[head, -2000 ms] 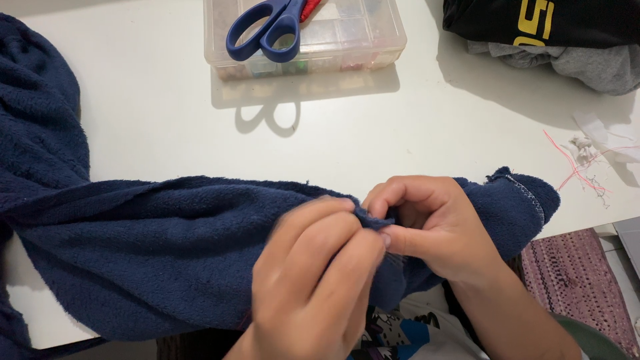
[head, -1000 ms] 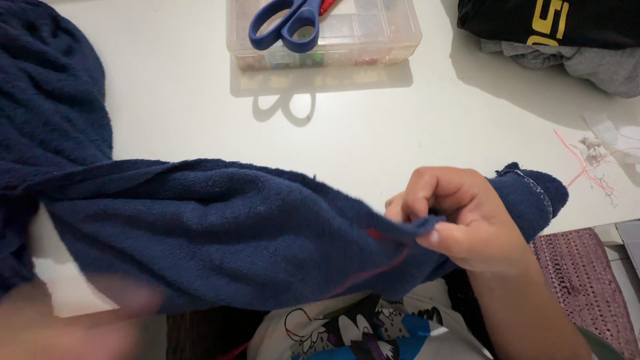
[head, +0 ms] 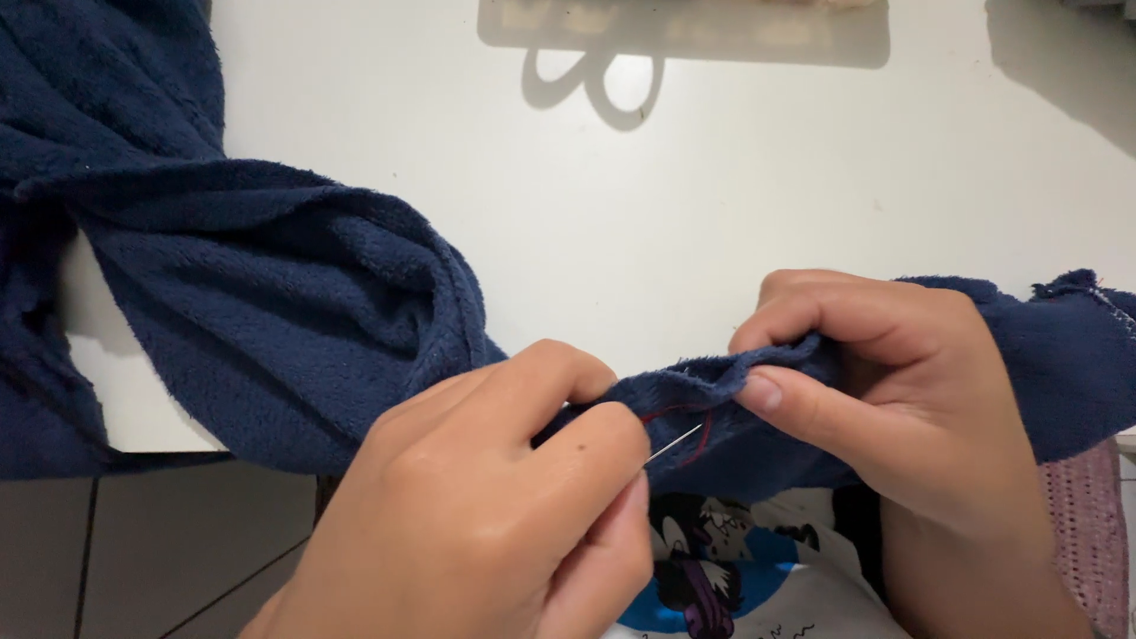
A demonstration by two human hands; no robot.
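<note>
A dark blue fleecy fabric [head: 266,302] lies in folds over the table edge and runs rightward beneath both hands. My left hand [head: 497,488] pinches a sewing needle [head: 674,444], whose bare tip points up and right in front of the cloth. Its upper fingers also touch the fabric's edge. Red thread [head: 706,435] shows against the cloth beside the needle. My right hand [head: 887,399] grips the folded edge of the fabric between thumb and forefinger. The needle's other end is hidden by my left fingers.
The white table [head: 621,213] spreads beyond the fabric. At its top edge sits part of a clear plastic box [head: 825,3], with a scissors-shaped shadow below it. A pink knitted textile [head: 1078,532] is at the lower right. Tiled floor [head: 186,550] shows at the lower left.
My left hand, blurred at the lower left one second ago, is back beside my right hand at the fabric edge. The view has shifted, and the blue-handled scissors are out of frame.
</note>
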